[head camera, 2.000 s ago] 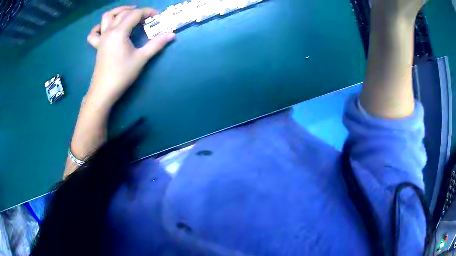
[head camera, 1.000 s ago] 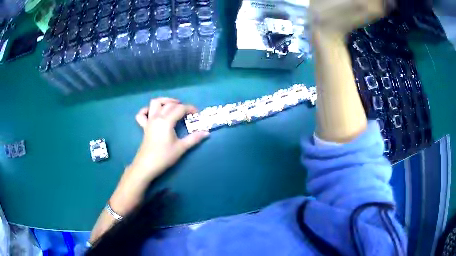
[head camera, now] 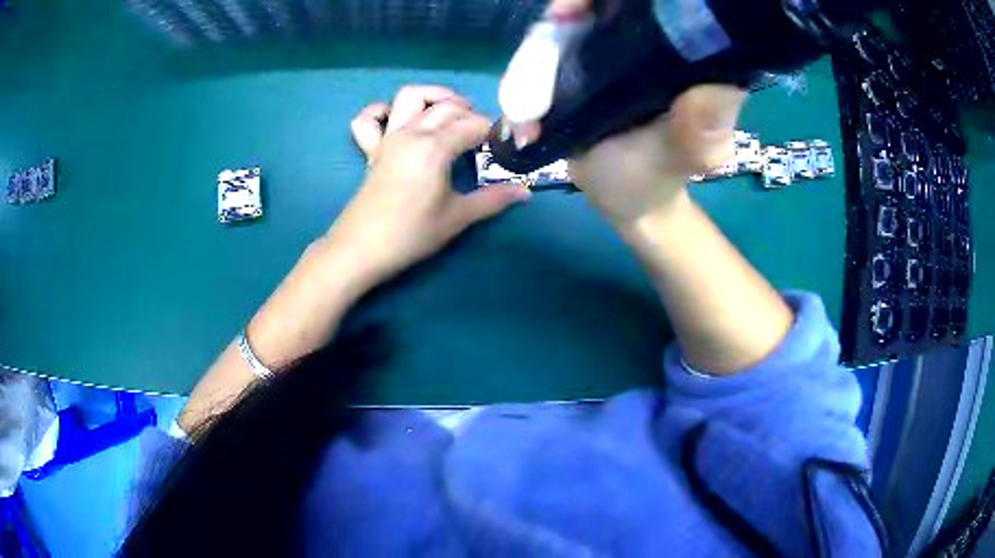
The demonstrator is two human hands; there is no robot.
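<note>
A row of small silvery-white square modules (head camera: 802,161) lies on the green mat, partly hidden behind my right hand. My left hand (head camera: 420,180) holds the left end of the row between thumb and fingers. My right hand (head camera: 644,164) grips a thick black electric screwdriver (head camera: 655,68), tilted, with its lower end over the left end of the row. White coverings show on fingertips of my right hand. The screwdriver's bit is hidden, so contact with a module cannot be told.
A single module (head camera: 240,195) lies left of my left hand, and a small group of modules (head camera: 32,181) lies at the far left. A black component tray (head camera: 862,218) is at the right. Stacked clear trays (head camera: 327,20) stand at the back. The mat's front edge is near my body.
My right hand has come down and left from the upper right, bringing the screwdriver over the row. My left hand stays at the row's left end. The camera view has shifted.
</note>
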